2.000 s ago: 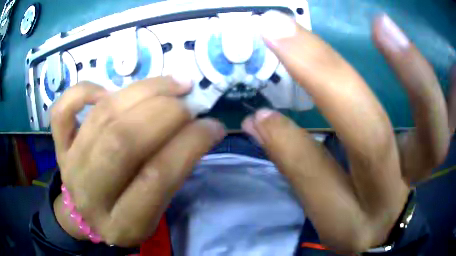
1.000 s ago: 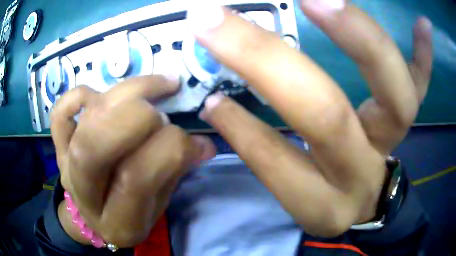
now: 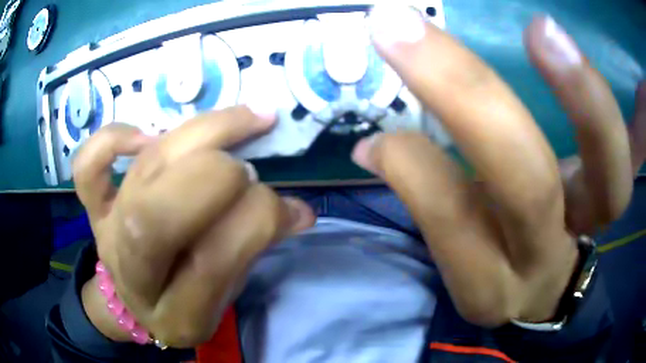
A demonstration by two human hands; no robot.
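Note:
A silver metal housing lies on the green surface, with three blue-and-white round discs, each under a pale tongue. My left hand is curled over the near edge, its index fingertip resting on the housing between the middle and right discs. Whether it pinches anything is hidden. My right hand is at the housing's right end. Its index fingertip is over the right disc at its upper right, its thumb tip beside the dark notch below. A tiny dark part sits at that disc's lower edge.
A loose round disc lies on the green surface at the upper left. Silver pieces show at the far left edge. The bench's near edge runs just below the housing.
Since one second ago, the right hand has moved right, uncovering most of the right disc. The housing appears slightly further right in view. The left hand has stayed nearly in place.

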